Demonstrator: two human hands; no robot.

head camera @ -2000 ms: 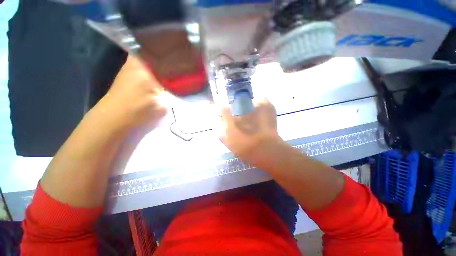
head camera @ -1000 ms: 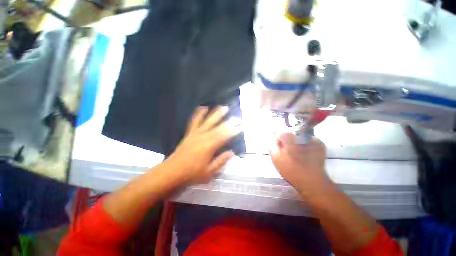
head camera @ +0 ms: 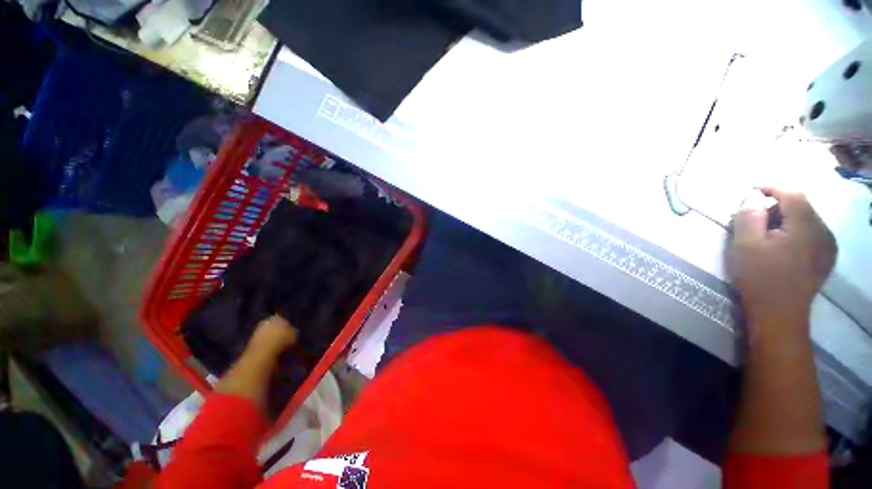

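My left hand [head camera: 265, 346] is down in the red plastic basket [head camera: 418, 222], at the black cloth [head camera: 308, 258] inside it. Its fingers are hidden, so its grip cannot be seen. My right hand [head camera: 779, 250] is on the white machine table [head camera: 535, 124] at the right, near the machine head. Its fingers are curled around a small pale thing [head camera: 758, 202], possibly the part beside the needle. A flat piece of dark cloth [head camera: 392, 53] lies at the table's back left.
The sewing machine head [head camera: 841, 105] is cut off at the right edge. The ruler-marked front edge [head camera: 612, 258] runs diagonally between basket and right hand. Cluttered surface [head camera: 225, 57] at upper left, dark blue material [head camera: 115, 124] below it, and a green object [head camera: 34, 241] at far left.
The view has swung left and down. My left hand has moved from the black cloth on the table into the red basket. My right hand remains near the machine head.
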